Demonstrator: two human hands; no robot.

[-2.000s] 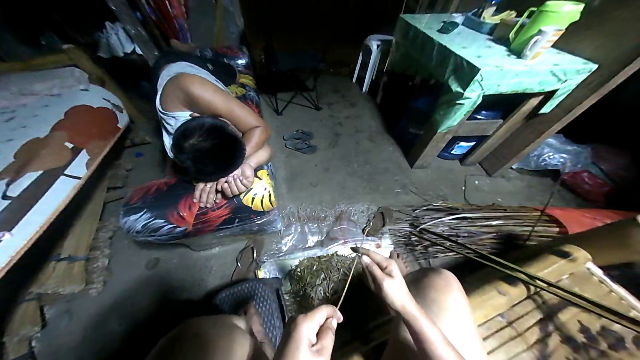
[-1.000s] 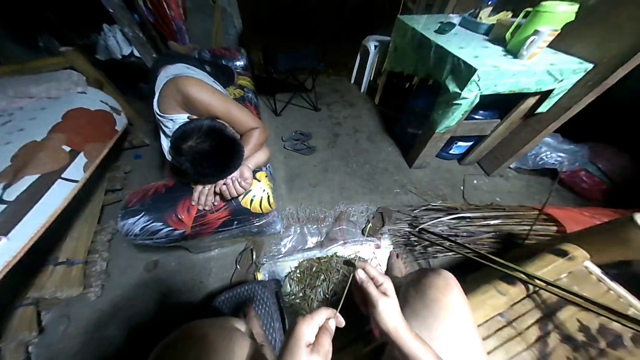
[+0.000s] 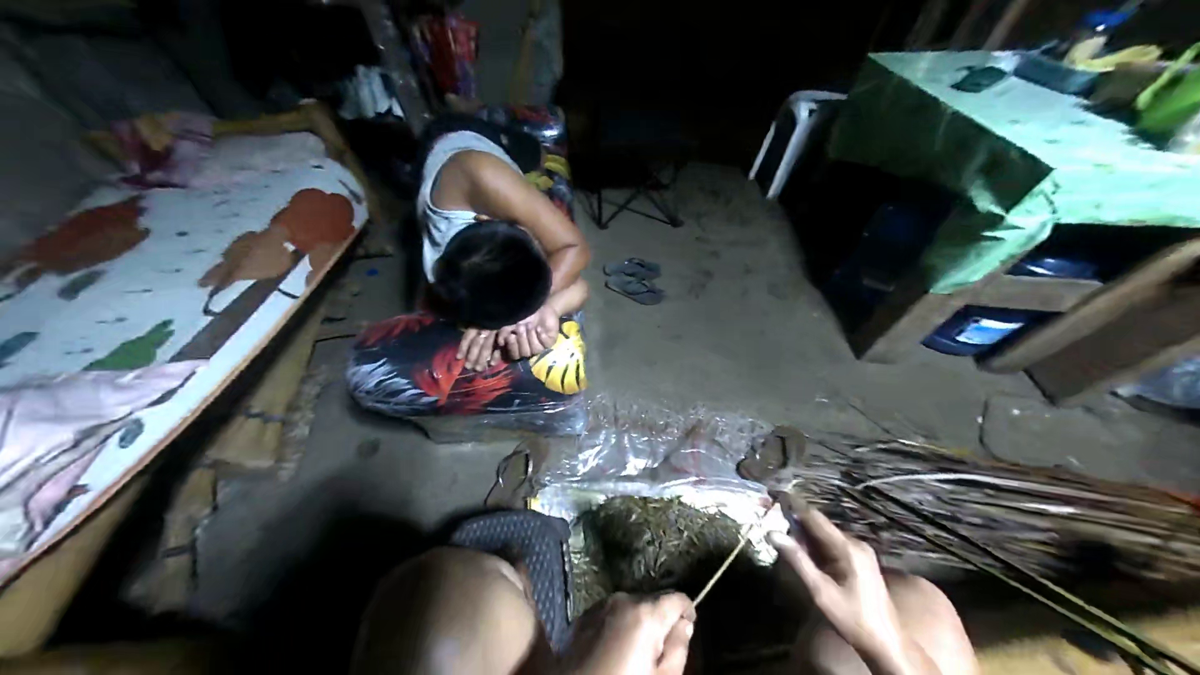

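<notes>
My left hand [image 3: 637,630], at the bottom centre, is closed around the lower end of a thin pale strip [image 3: 722,568] of plant stalk. The strip slants up to my right hand [image 3: 830,553], whose fingertips are at its upper end; blur hides whether they pinch it or a small tool. Below and between the hands lies a heap of dry greenish-brown shavings [image 3: 656,539] on a plastic sack [image 3: 656,459]. A bundle of long thin sticks [image 3: 994,497] lies on the floor to the right of my right hand.
A person [image 3: 497,234] leans over a patterned cushion [image 3: 469,375] ahead. A bed [image 3: 234,253] stands at left, a table with a green cloth [image 3: 1097,141] at right. Slippers [image 3: 635,281] lie on the floor. Beside my knee is a dark woven object [image 3: 520,553]; long stalks [image 3: 1012,572] cross at lower right.
The view has swung left, showing more of the bed. My hands still hold the strip low in front of me, and the person ahead keeps the same bent posture.
</notes>
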